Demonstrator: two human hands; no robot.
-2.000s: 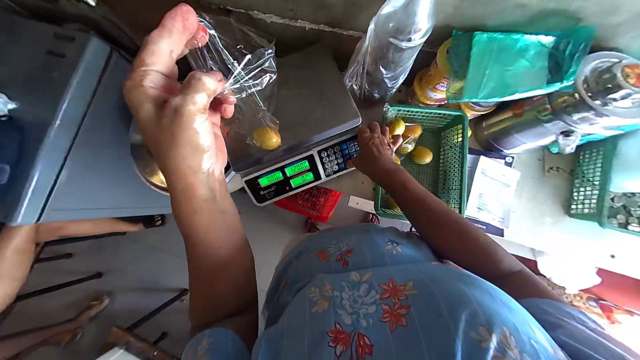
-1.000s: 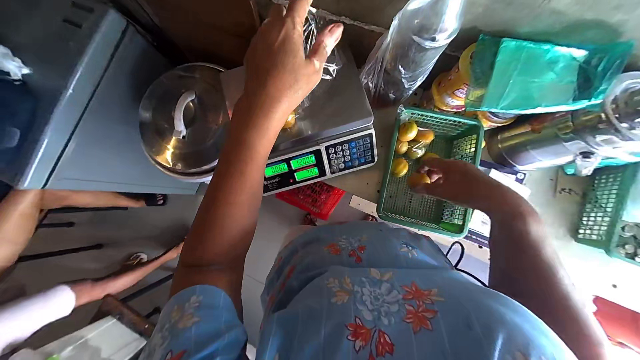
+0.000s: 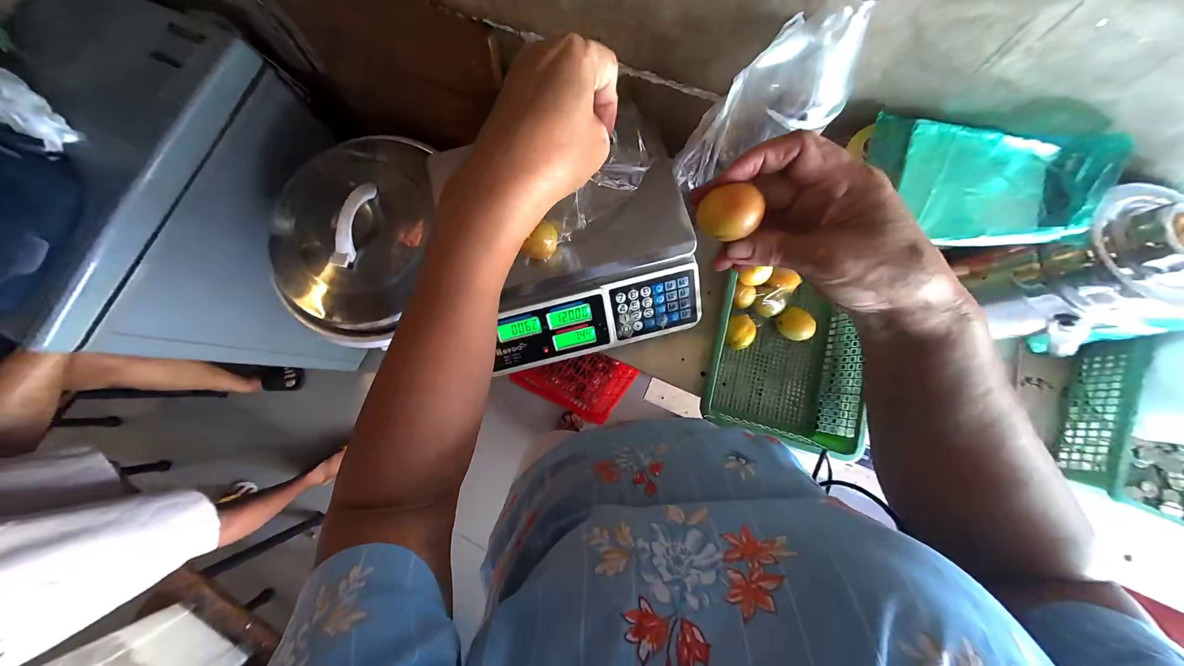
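My left hand (image 3: 564,120) is closed on the top of a clear plastic bag (image 3: 629,162) over the steel plate of a digital scale (image 3: 638,231). A small yellow-orange fruit (image 3: 540,240) shows low on the plate beside my left wrist; the bag's lower part is partly hidden. Between the thumb and fingers of my right hand (image 3: 814,213) is an orange-yellow fruit (image 3: 731,211), held above the gap between scale and basket. Several similar fruits (image 3: 795,323) lie in the green plastic basket (image 3: 786,425) below it. The scale's displays glow green.
A round metal lid with a white handle (image 3: 351,222) is left of the scale, by a grey cabinet (image 3: 213,231). Behind the basket are a clear plastic bag (image 3: 786,74) and a green plastic pack (image 3: 980,176). A red basket (image 3: 583,384) is below the scale. Another person's hand (image 3: 326,467) shows at lower left.
My right hand was at the scale's keypad, then in the green basket; it is now raised with a fruit in it. My left hand has closed, its fingers being spread one second ago.
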